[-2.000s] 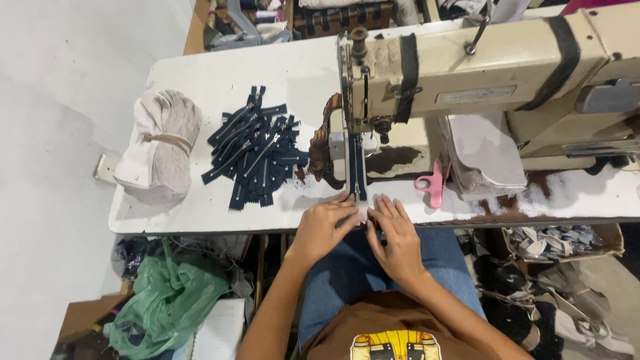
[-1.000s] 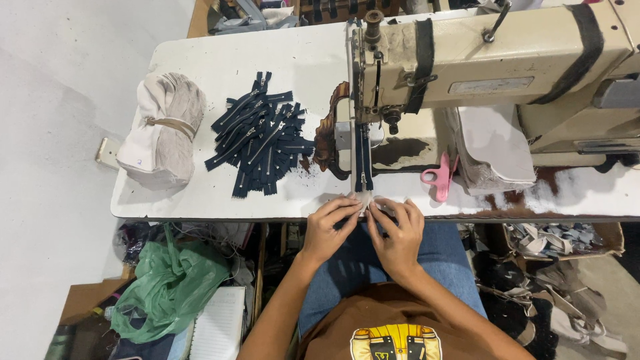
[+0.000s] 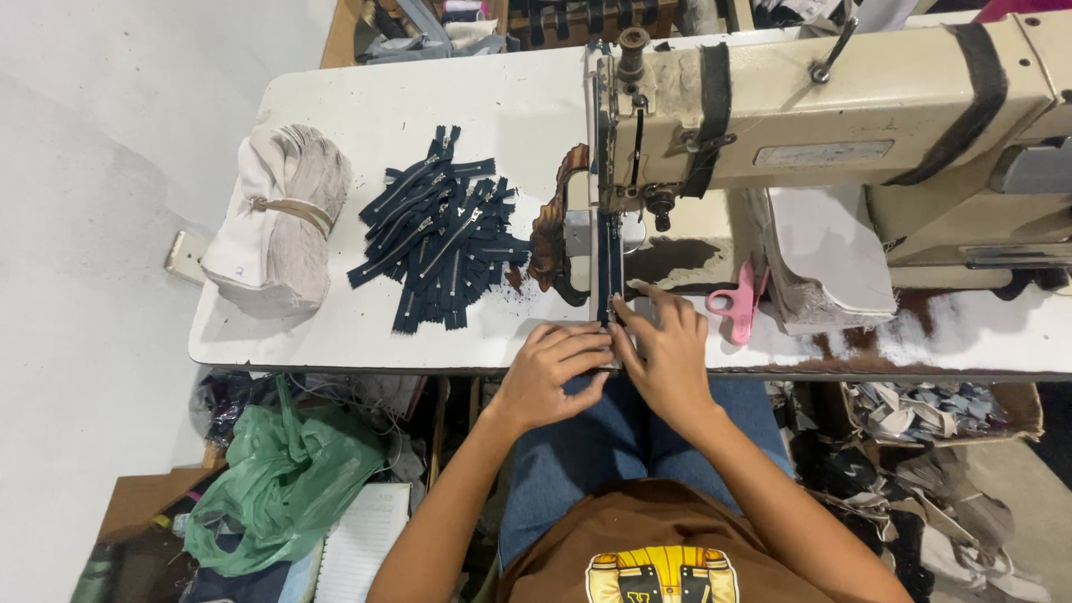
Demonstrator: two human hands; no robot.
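Observation:
A dark navy zipper (image 3: 610, 260) on a light fabric strip runs from under the sewing machine head (image 3: 653, 134) towards me, near the table's front edge. My left hand (image 3: 557, 373) rests on the strip's near end, fingers bent, from the left side. From the right, my right hand (image 3: 666, 352) has its thumb and index finger on the zipper close to its metal slider. The fabric beneath my fingertips is partly hidden. Left of the machine bed lies a pile of navy zippers (image 3: 444, 230) with metal teeth. Pink-handled thread snips (image 3: 737, 303) lie right of my right hand.
A tied bundle of light fabric pieces (image 3: 280, 218) stands at the table's left. Another fabric stack (image 3: 825, 251) sits beneath the machine arm. Below the table edge are a green plastic bag (image 3: 280, 477), a spiral notebook (image 3: 364, 536) and a cardboard box (image 3: 1017, 410) of scraps.
My right hand has moved forward along the strip, its index finger now on the zipper. My left hand has flattened somewhat over the strip's near end.

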